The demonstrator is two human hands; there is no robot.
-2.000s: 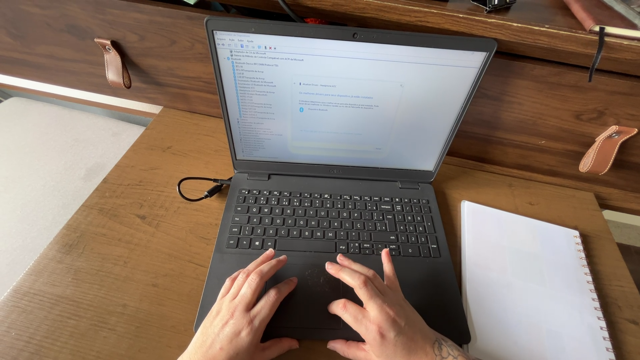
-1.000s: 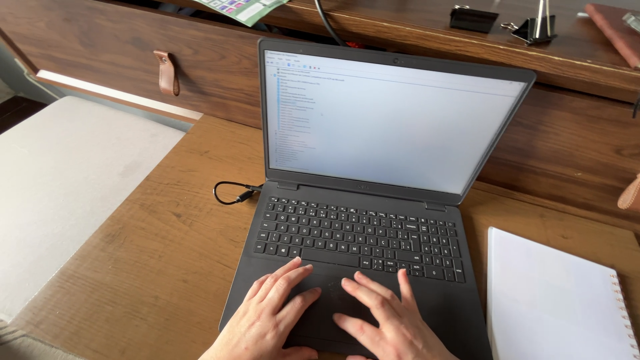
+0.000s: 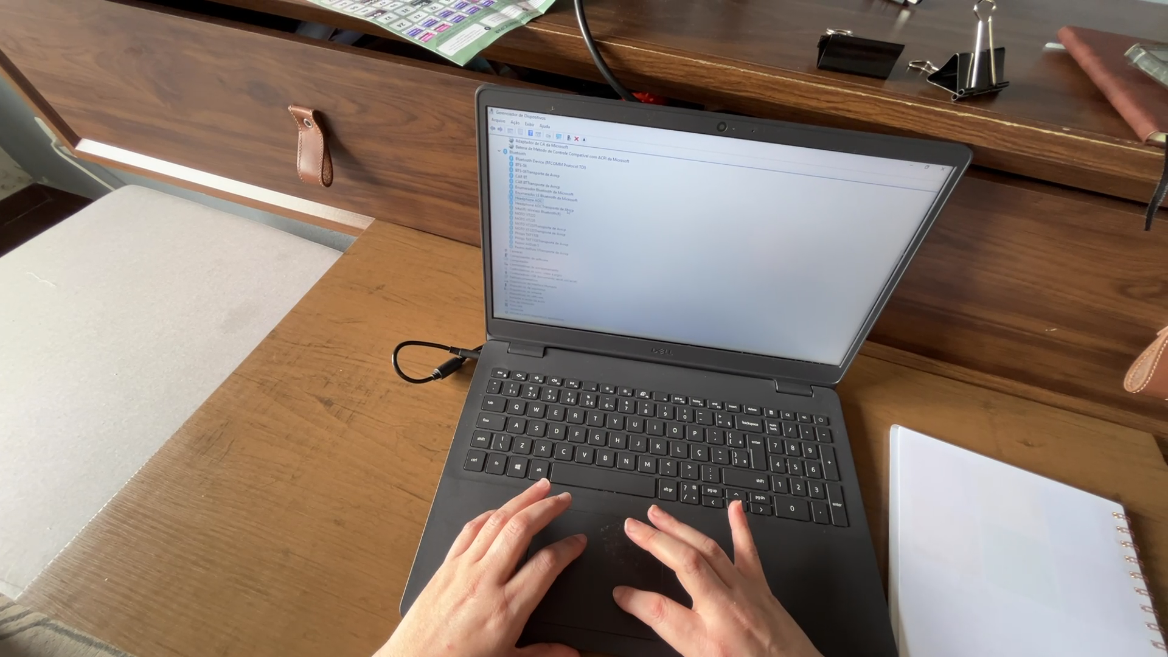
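Observation:
A black Dell laptop (image 3: 657, 356) stands unfolded on a wooden desk, its screen (image 3: 703, 237) lit with a device list in small writing. On the palm rest, left of the touchpad, lies my left hand (image 3: 497, 570), fingers apart, fingertips just below the space bar. My right hand (image 3: 707, 584) is over the right part of the touchpad (image 3: 607, 557), fingers spread, one fingertip near the arrow keys. Neither hand holds anything. The keyboard (image 3: 657, 447) is fully visible above both hands.
Right of the laptop lies a white spiral notebook (image 3: 1004, 538). A short black cable (image 3: 429, 363) loops from the laptop's left side. Behind, a shelf (image 3: 730, 64) bears black binder clips (image 3: 858, 55), a brown leather-like case (image 3: 1109, 82) and a printed sheet (image 3: 447, 23). A pale seat (image 3: 137, 347) is at left.
A dialog window seen on the screen two seconds ago is gone, leaving the list. Both hands remain near the touchpad. The view has shifted.

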